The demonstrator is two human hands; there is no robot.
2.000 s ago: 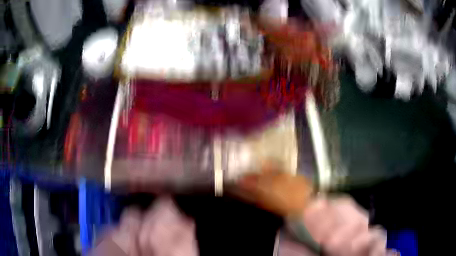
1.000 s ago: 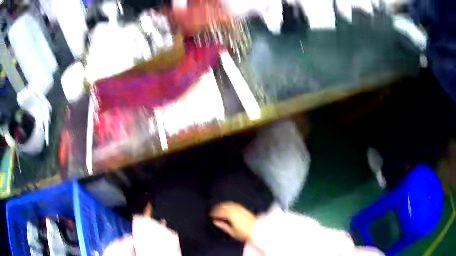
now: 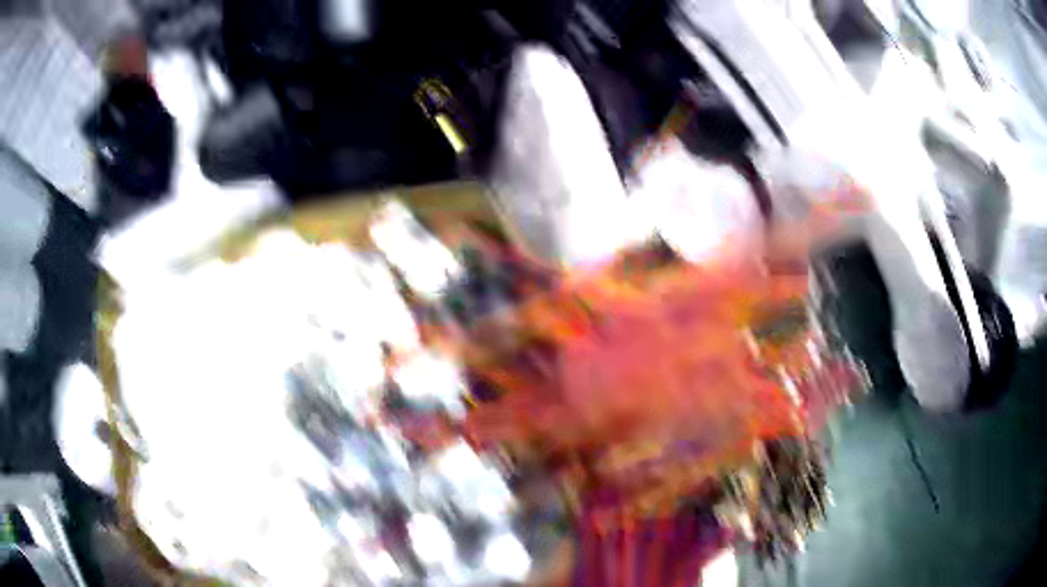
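Note:
Neither of my hands can be made out; the picture is strongly blurred. A carton (image 3: 124,482) with a brown rim lies large in front of me. Small white plastic parts (image 3: 230,401) fill its left half. Silver-white small parts (image 3: 459,505) lie to their right. An orange-red wire bundle (image 3: 654,378) spills over the carton's right side. Dark red leads (image 3: 643,550) run down from it to the bottom edge.
A white disc with a small hole (image 3: 84,427) stands left of the carton. A white bracket (image 3: 178,172) with dark parts is behind it. White camera housings (image 3: 936,355) stand at the right above the green bench (image 3: 953,493).
The view has swung to the carton, which now appears much larger. My hands, the blue crate, the blue stool and the bench's front edge have left the picture.

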